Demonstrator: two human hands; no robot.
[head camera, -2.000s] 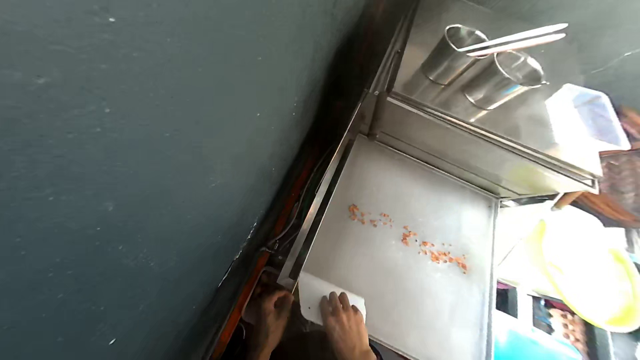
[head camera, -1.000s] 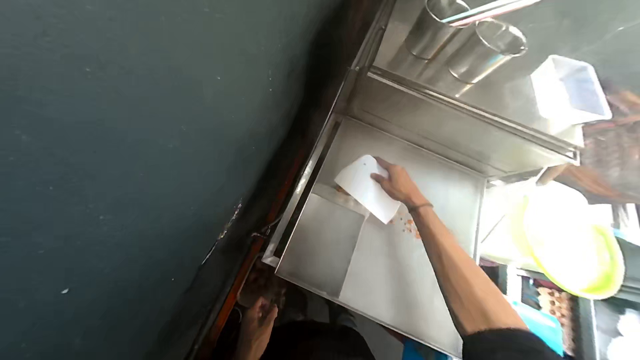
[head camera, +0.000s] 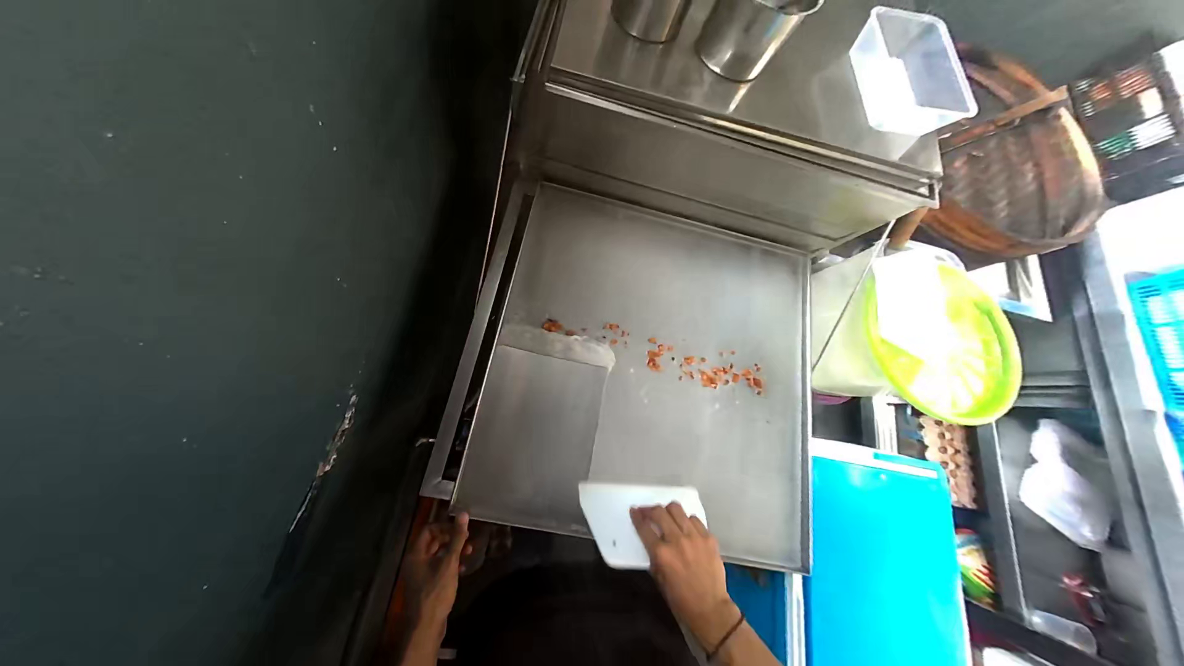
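Observation:
My right hand (head camera: 680, 550) grips a white flat plastic scraper (head camera: 629, 527) at the near edge of a square metal tray (head camera: 698, 462). Small orange-brown crumbs (head camera: 717, 375) lie in a broken row across the tray's middle. On the left part of the tray is a smoother, darker rectangular patch, with a pale ridge of residue (head camera: 560, 344) along its far end. My left hand (head camera: 439, 560) is at the tray's near left corner, its thumb by the rim and its fingers partly curled; whether it grips the rim is unclear.
Beyond the tray stands a raised steel shelf (head camera: 610, 55) with metal cups (head camera: 749, 37) and a clear plastic container (head camera: 911, 74). To the right are a lime-green round lid or basin (head camera: 1004, 356), a woven basket (head camera: 1017, 185), a blue surface (head camera: 883, 555) and egg trays (head camera: 948, 453). A dark wall borders the left.
My right hand, with the scraper, has moved from the tray's far left part back to its near edge. Two seconds ago the dark rectangular patch was not there. My left hand is now by the tray corner.

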